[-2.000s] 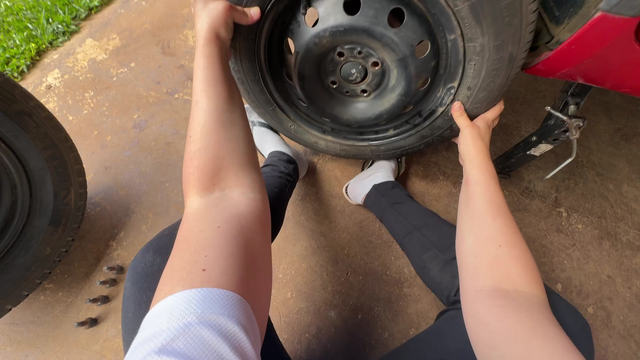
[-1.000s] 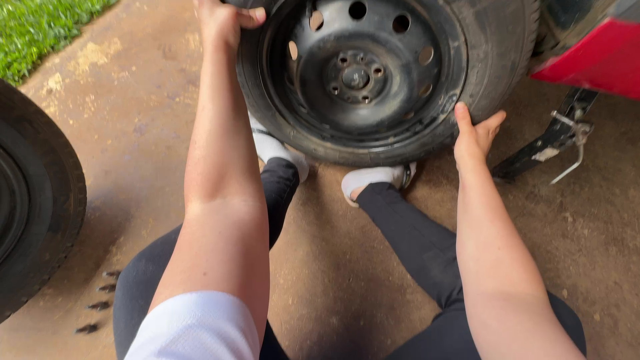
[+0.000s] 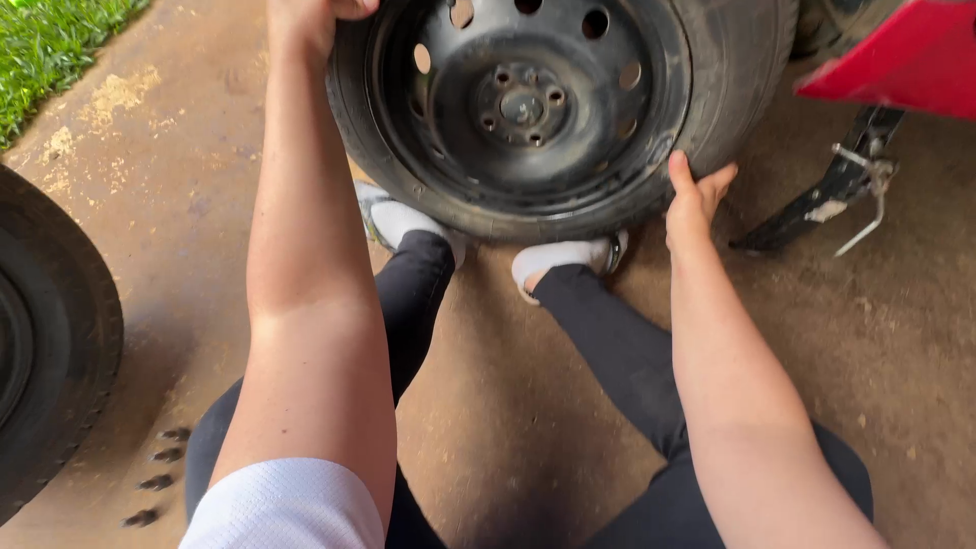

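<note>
A black steel wheel with its tyre (image 3: 488, 210) stands at the top centre, above my feet, its bolt holes and hub centre facing me. My left hand (image 3: 324, 19) grips the tyre at its upper left, partly cut off by the frame's top edge, with the thumb on the sidewall. At the lower right of the tyre, my right hand (image 3: 695, 198) presses against it, thumb on the sidewall and the other fingers partly hidden around the tread.
Another wheel (image 3: 69, 335) is at the left edge. Several wheel bolts (image 3: 156, 482) lie in a row beside it on the concrete floor. At right, a scissor jack (image 3: 839, 179) stands under the red car body (image 3: 907, 65). Grass (image 3: 53, 53) borders the floor at upper left.
</note>
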